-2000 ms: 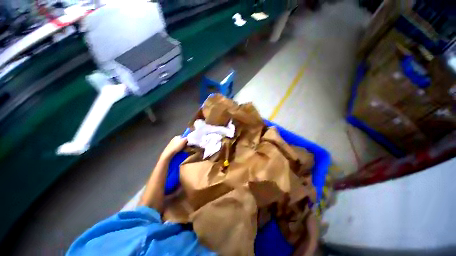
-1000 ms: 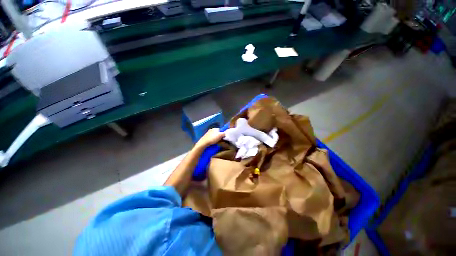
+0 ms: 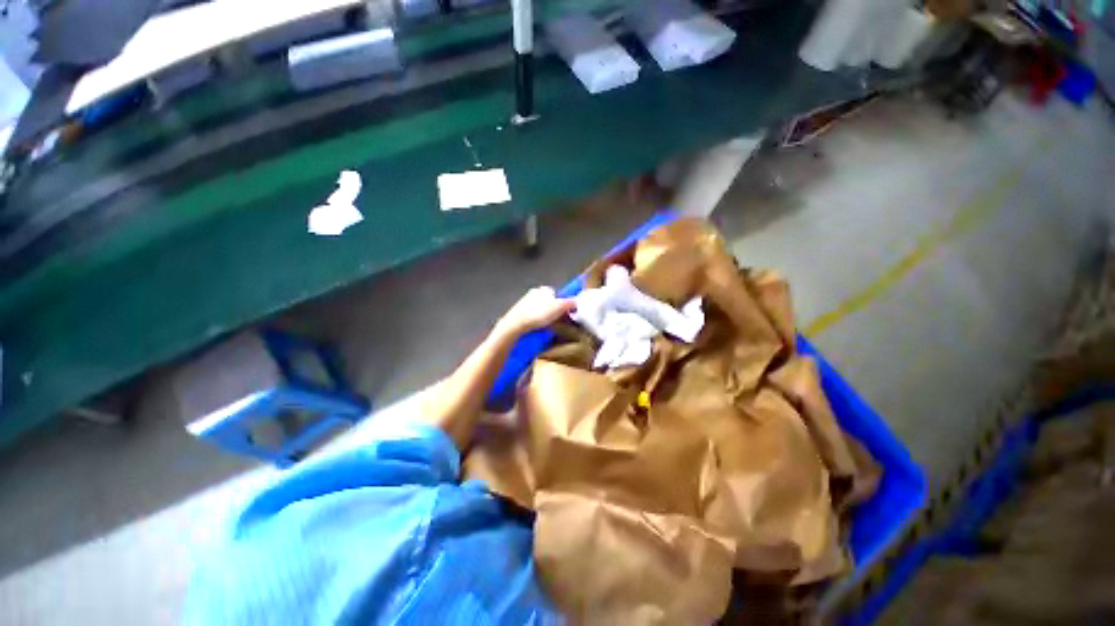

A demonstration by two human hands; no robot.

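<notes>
A blue plastic crate is in front of me, heaped with crumpled brown kraft paper. A white paper scrap lies on the brown paper near the far left rim. A small yellow object lies on the paper below the scrap. My left hand grips the crate's left rim beside the white scrap, with the arm in a light blue sleeve. My right hand does not show.
A green-topped workbench runs across the left and back, with a white crumple and a white card on it. A blue stool stands below it. Another blue crate edge is at right. A yellow line marks the floor.
The view has moved along the bench; the grey box unit has left the picture and the stool has shifted left. The crate stays in front of me with my left hand on its rim.
</notes>
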